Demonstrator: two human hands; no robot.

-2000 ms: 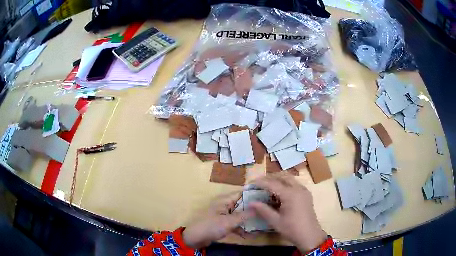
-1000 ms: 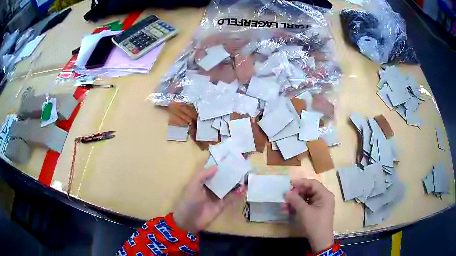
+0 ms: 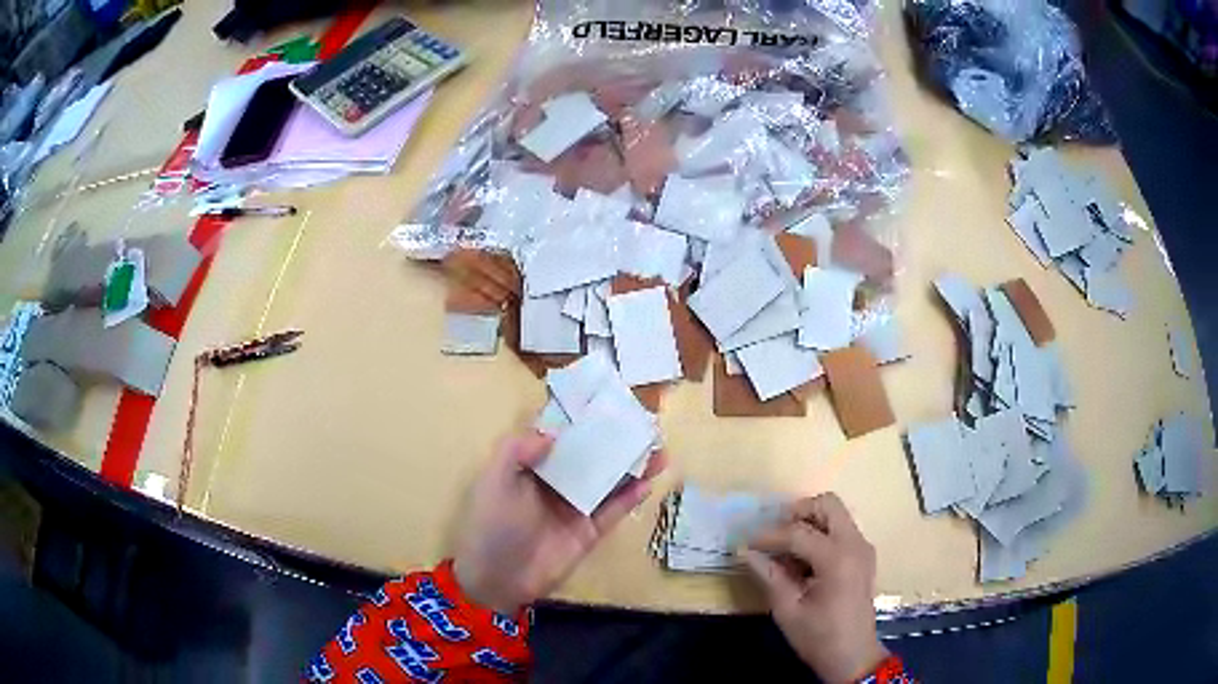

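Note:
My left hand point(image 3: 534, 515) is palm up near the front edge and holds a few fanned grey cut pieces point(image 3: 594, 448). My right hand point(image 3: 815, 568) has its fingers at the right side of a low stack of grey pieces point(image 3: 701, 531) on the table's front edge. A blurred pale piece shows at the right fingertips; whether they grip it is hard to tell. The main heap point(image 3: 648, 334) of grey and brown pieces lies beyond both hands, partly in a clear plastic bag point(image 3: 468, 174) with black print.
A sorted pile point(image 3: 1008, 461) lies right of my right hand, with smaller grey piles point(image 3: 1069, 221) at far right. Thread snips point(image 3: 254, 348) with a red cord, a pen point(image 3: 254, 211), calculator point(image 3: 377, 74) and phone point(image 3: 258, 120) lie left. A crumpled bag point(image 3: 995, 67) is top right.
Both hands first worked together on one bunch. They came apart, my left holding fanned pieces and my right at the stack. Since then the stack's top has shifted and my right fingers have moved slightly left.

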